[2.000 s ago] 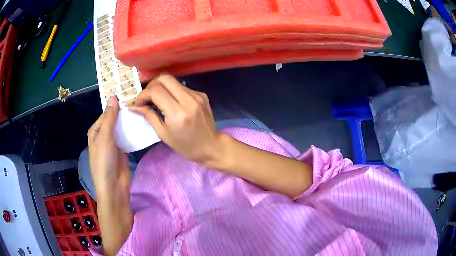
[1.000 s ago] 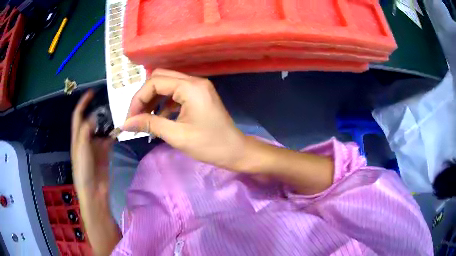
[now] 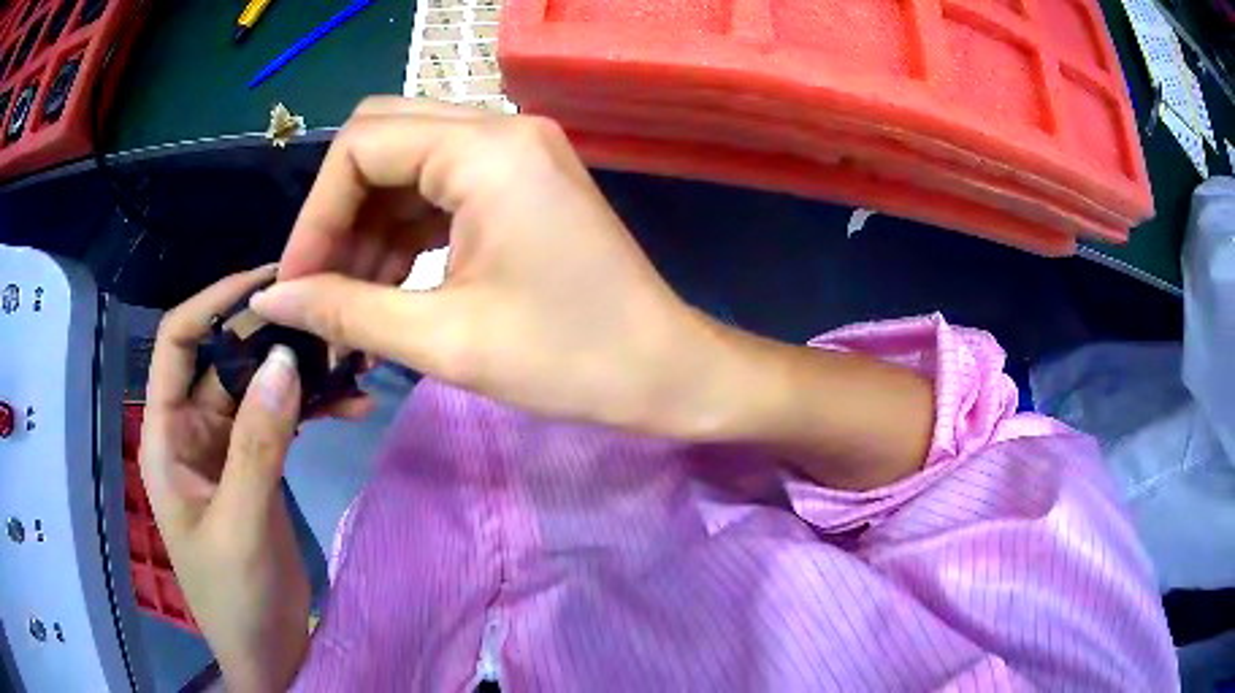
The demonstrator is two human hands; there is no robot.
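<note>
My left hand (image 3: 224, 447) holds a round black lens unit (image 3: 291, 355) above my lap at the left, with the thumb across its face. My right hand (image 3: 474, 257) is over it, thumb and index fingertips pinching a small tan label (image 3: 245, 322) at the unit's upper left edge. Whether the label touches the unit all over cannot be told. The label strip (image 3: 458, 54) lies on the bench behind my right hand, which hides its lower part; a white bit shows beside the palm.
Stacked red foam trays (image 3: 813, 122) overhang the bench edge. A loaded foam tray (image 3: 48, 81), blue stick (image 3: 309, 43), yellow-handled tool (image 3: 251, 14) and tan scrap (image 3: 283, 125) are at upper left. The button machine (image 3: 48, 474) and small red tray (image 3: 156, 542) are at lower left.
My left hand has come up with the black unit. My right hand has moved from the strip to the unit with the tan label. The view has shifted, so the bench things sit further right.
</note>
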